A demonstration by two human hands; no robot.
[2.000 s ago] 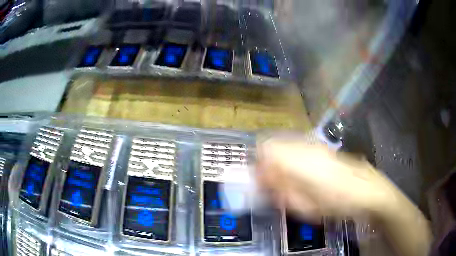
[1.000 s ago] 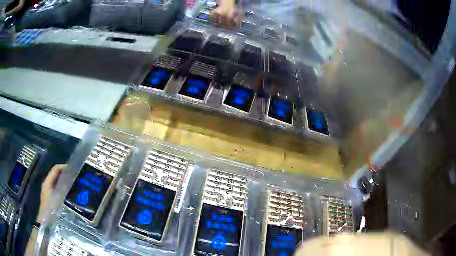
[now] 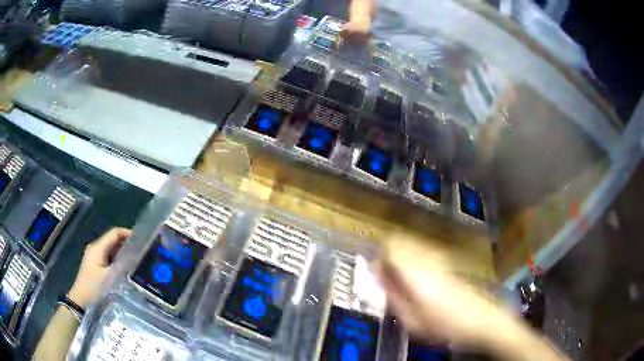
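Observation:
Gold-edged keypad phones [image 3: 261,296] with black screens and blue marks lie in a clear blister tray [image 3: 236,236] in front of me. My right hand [image 3: 424,289] is blurred over the tray's right part, with a small white wad [image 3: 368,283] at its fingertips, over the keys of the third phone. It partly hides the phones to the right. My left hand [image 3: 102,257] is at the tray's left edge, its fingers curled and partly hidden there; whether it grips the tray is unclear.
Another filled tray [image 3: 346,158] lies behind a wooden strip [image 3: 303,197]. A grey board [image 3: 141,92] with a dark slot is at the left back. More phones in a tray [image 3: 42,225] lie at the left edge. Another person's hand [image 3: 359,25] is at the top. A pale metal edge [image 3: 565,233] runs along the right.
The view has shifted, so the trays sit further right and more of the left side shows. My right hand has come up from the bottom edge over the tray. More of my left hand shows.

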